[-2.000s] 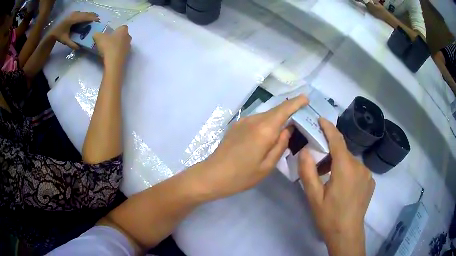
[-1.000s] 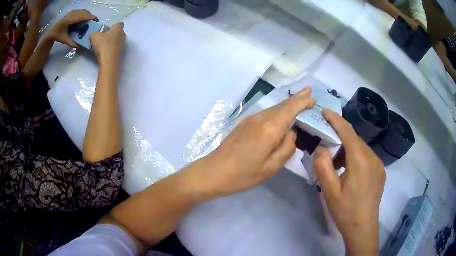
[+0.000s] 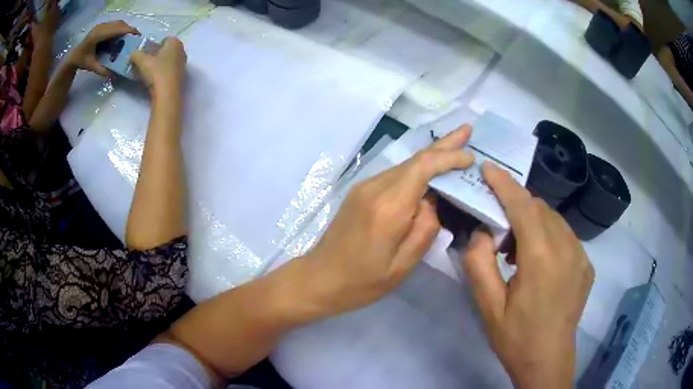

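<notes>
A light blue-grey retail box (image 3: pixel 498 142) is held between my two hands, its open end facing me. Something dark shows inside the opening; I cannot tell its exact shape. My left hand (image 3: pixel 387 216) grips the box's left side, with a finger on the top face. My right hand (image 3: pixel 528 277) is at the right side, forefinger on the printed top face and thumb at the open end. The fingers hide part of the opening and the flaps.
Two black cups (image 3: pixel 561 163) stand right behind the box. Another printed box (image 3: pixel 629 334) lies at lower right, near small black clips (image 3: pixel 681 348). At left a neighbouring person's hands (image 3: pixel 161 67) hold a similar box (image 3: pixel 121 55). More black cups (image 3: pixel 292 9) stand at the top.
The box has tilted in my hands, so more of its printed top shows. My right hand has moved slightly right, its thumb still at the open end.
</notes>
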